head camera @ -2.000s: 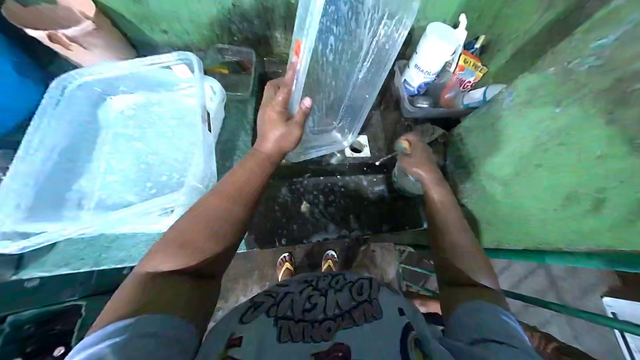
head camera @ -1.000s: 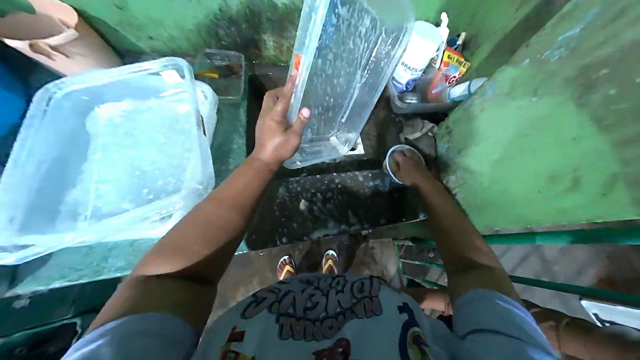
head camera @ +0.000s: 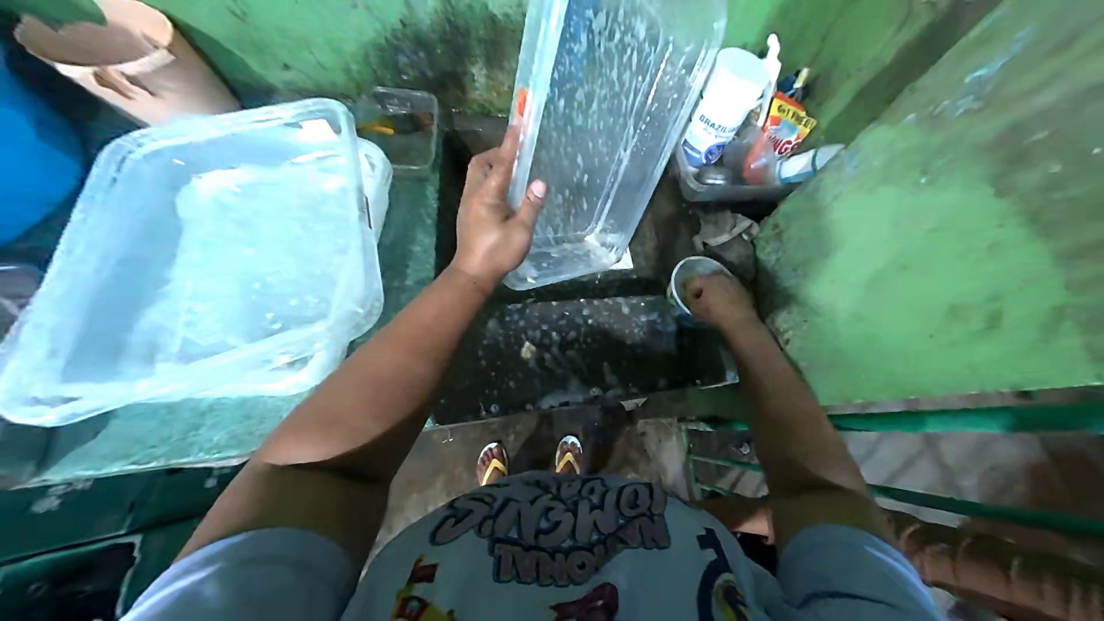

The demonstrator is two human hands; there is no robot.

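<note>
My left hand (head camera: 498, 211) grips the rim of a clear plastic bin (head camera: 604, 129), which stands tilted on its end over a dark wet basin (head camera: 586, 345). Drops and some suds cling to the bin's inside. My right hand (head camera: 718, 297) is down in a small round tub (head camera: 679, 280) at the basin's right side; its fingers are mostly hidden, and whether they hold anything cannot be seen. Just behind that tub lies a crumpled rag (head camera: 723, 228).
Large translucent bins (head camera: 250, 250) rest on the green ledge at left, with a small clear container (head camera: 405, 129) behind. A beige bucket (head camera: 164, 69) stands back left. At right, a tray (head camera: 733, 191) of bottles adjoins a green wall (head camera: 931, 259); a green rail (head camera: 966, 420) runs below.
My right hand was above the basin's right side two seconds ago and has gone down into the round tub. My left hand keeps its hold on the tilted bin.
</note>
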